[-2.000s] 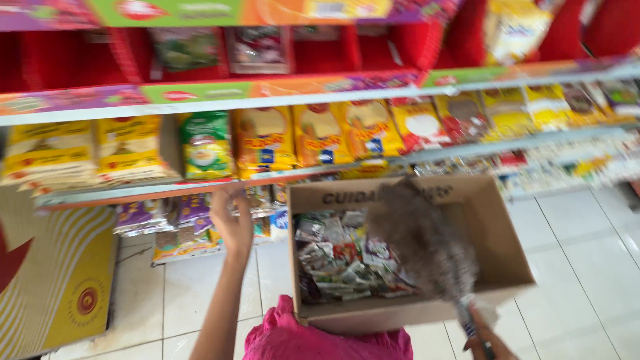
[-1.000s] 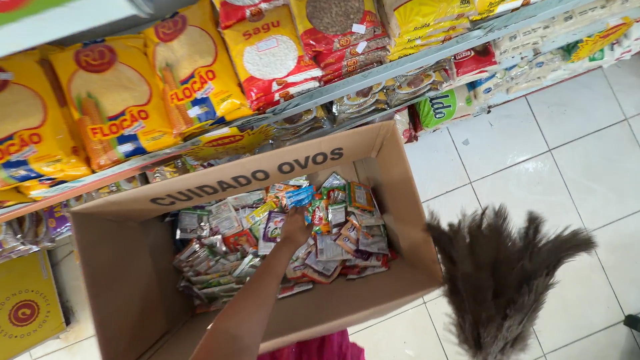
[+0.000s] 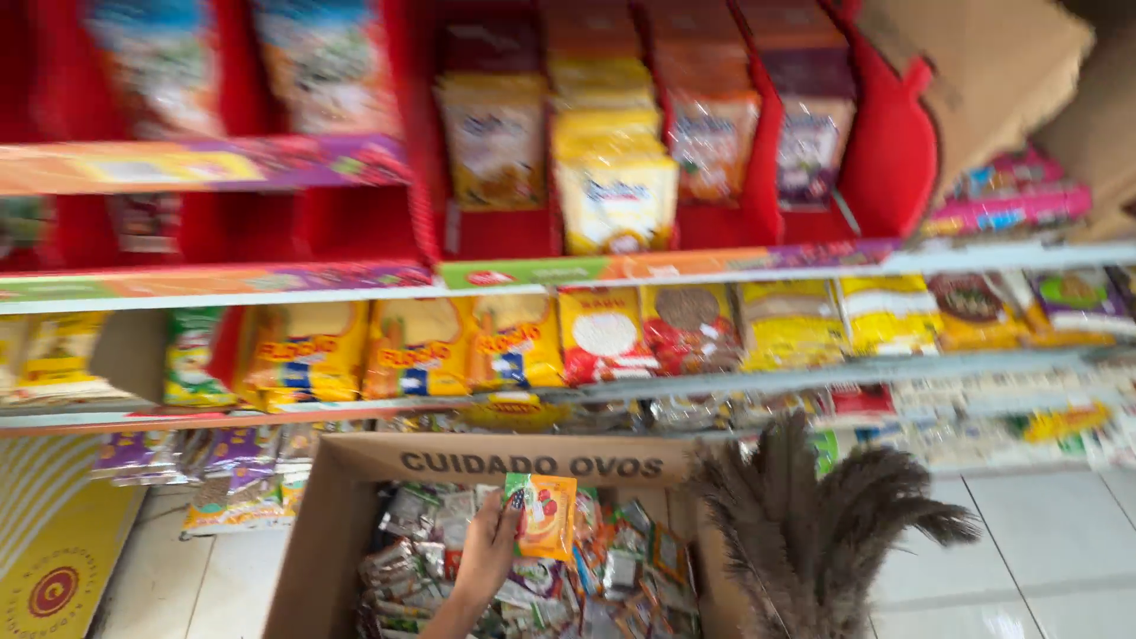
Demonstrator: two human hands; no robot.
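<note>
My left hand point(image 3: 486, 546) holds a small orange and green packet point(image 3: 543, 516) with red fruit pictured on it, above an open cardboard box point(image 3: 346, 466). Many small mixed sachets point(image 3: 532, 603) lie loose in the box. Over the box's right side and beside it spreads a feather duster point(image 3: 799, 532) with grey-brown plumes. Its handle and my right hand are outside the frame.
Behind the box runs a shelf point(image 3: 674, 386) with yellow flour bags point(image 3: 311, 351) and red sago bags point(image 3: 606, 333). Above are red display compartments point(image 3: 355, 226) with pouches point(image 3: 614, 191). A yellow carton point(image 3: 67, 550) stands left; tiled floor point(image 3: 985, 550) lies right.
My left hand was at the shelf edge, then down among the sachets; now it is raised with a packet. The duster was over the box, then right of it. The view has tilted up since one second ago.
</note>
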